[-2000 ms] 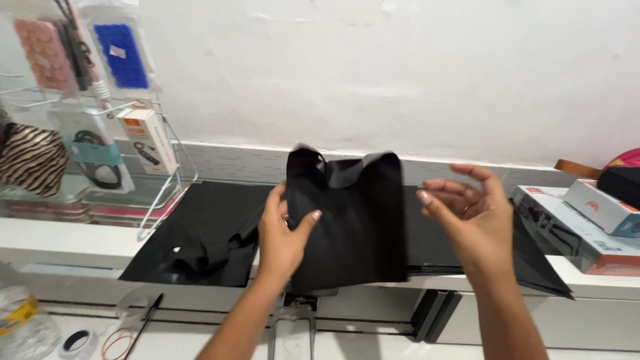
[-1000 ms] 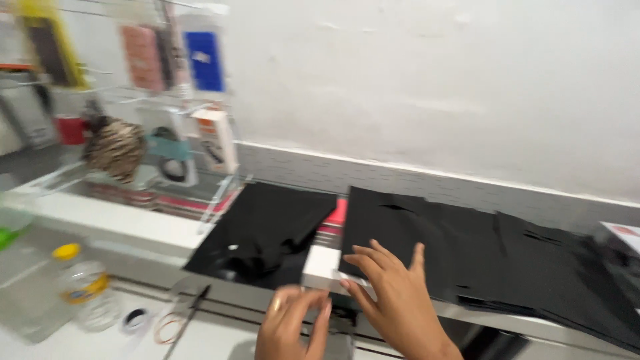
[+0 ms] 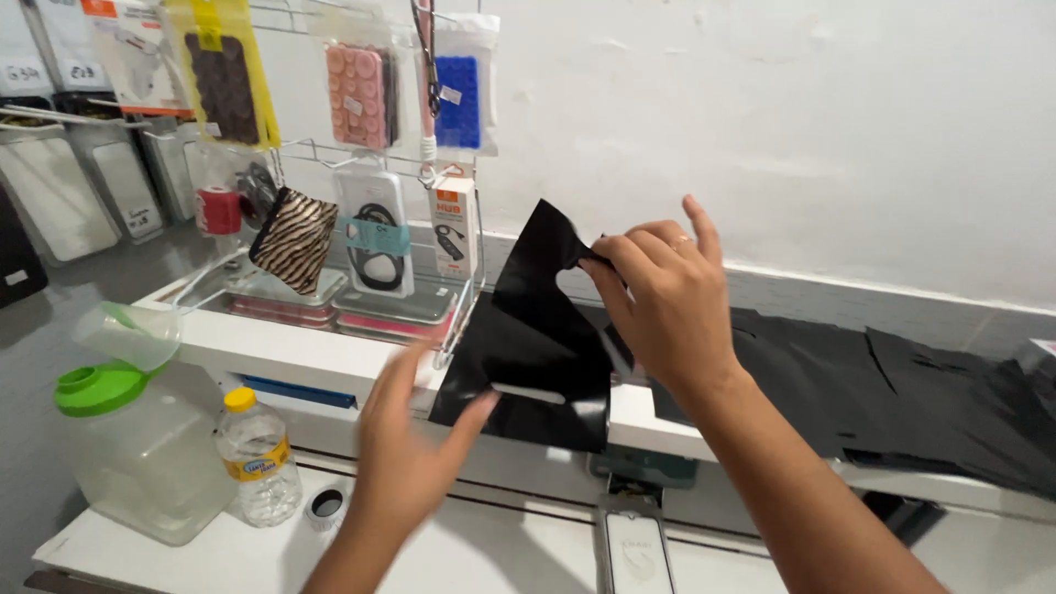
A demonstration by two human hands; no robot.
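Note:
Between the thumb and fingers of my right hand [image 3: 660,289] is pinched the upper edge of a black plastic bag [image 3: 536,272], its top corner raised off the shelf. A white streak, perhaps glare or a slot, shows low on the black plastic. My left hand [image 3: 421,437], somewhat blurred, is held with thumb and fingers apart at the lower left of the bag, holding nothing. More flat black bags [image 3: 825,379] lie overlapping along the shelf to the right. Whether the raised bag is one layer or several I cannot tell.
A wire rack [image 3: 309,151] with packaged phone accessories stands at the left. Below it are a large plastic jar with a green lid [image 3: 99,389], a yellow-capped bottle [image 3: 260,462] and a tape roll [image 3: 327,503]. A boxed phone item [image 3: 639,553] lies on the lower white surface.
The right hand has taken hold of a black bag at the left and lifted its corner; that bag lay flat one second ago. The view has swung left.

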